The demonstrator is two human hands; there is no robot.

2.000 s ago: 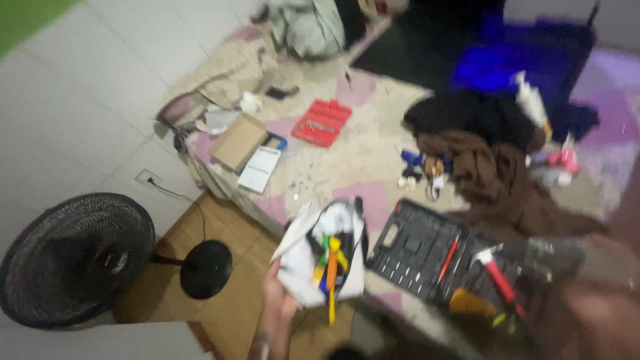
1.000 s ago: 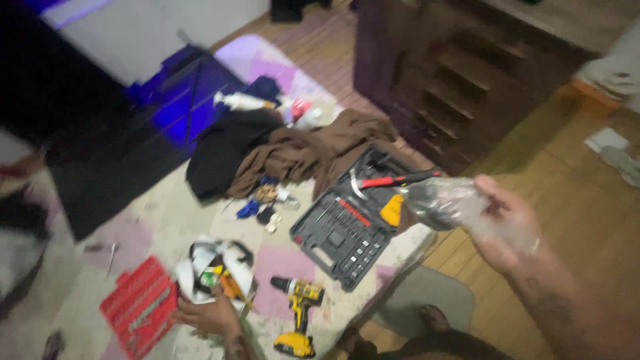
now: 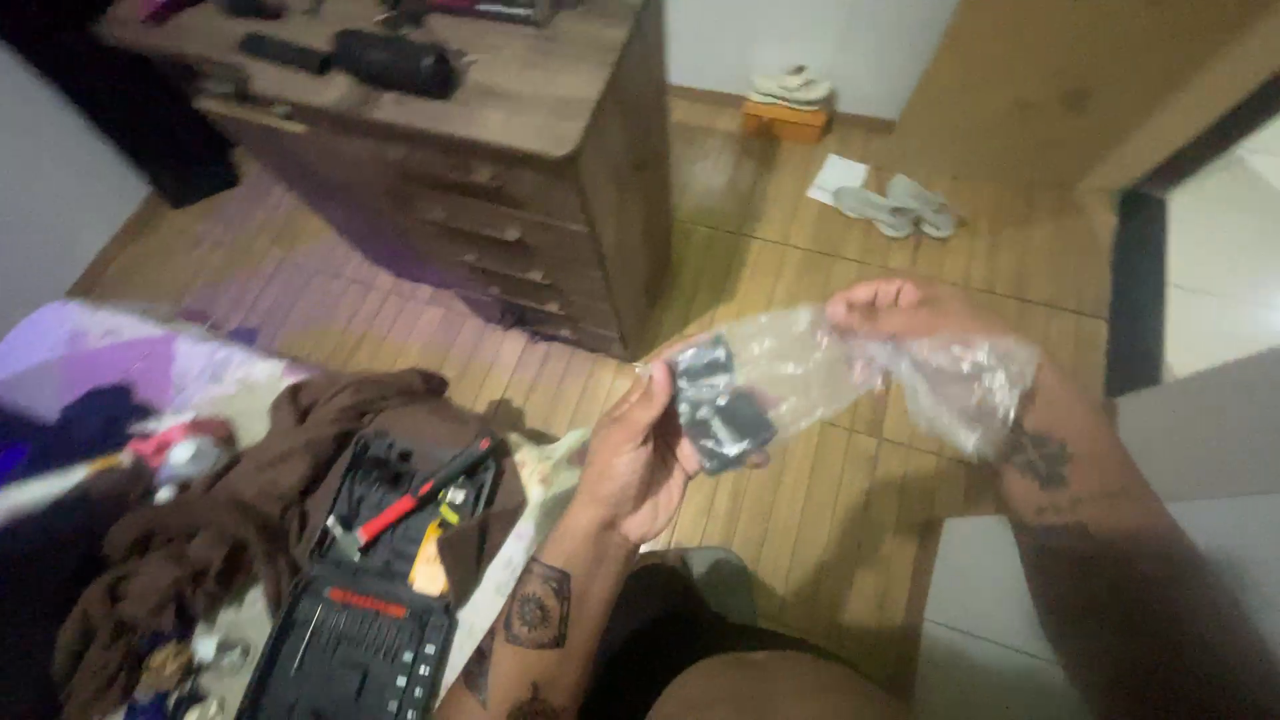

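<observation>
A clear plastic bag (image 3: 800, 370) with small dark objects (image 3: 725, 405) inside is stretched between my hands. My left hand (image 3: 640, 455) grips its lower left end, around the dark objects, whose kind I cannot tell. The fingers of my right hand (image 3: 910, 310) pinch the bag further up, and its loose part hangs by my right wrist. Left of my left forearm, a black tool case (image 3: 350, 640) lies unfolded on the bed, with bits in its tray. A hammer with a red and black handle (image 3: 410, 505) rests across its other half, beside a yellow item (image 3: 430, 562).
Brown cloth (image 3: 190, 540) lies bunched on the bed left of the case. A wooden chest of drawers (image 3: 520, 220) stands ahead, with dark objects on top. On the floor are flip-flops (image 3: 900, 208) and an orange box (image 3: 785, 120) with shoes on it.
The view has swung right. My left hand has left the white bag of tools, where it was a second ago, and now holds the clear plastic bag together with my right hand.
</observation>
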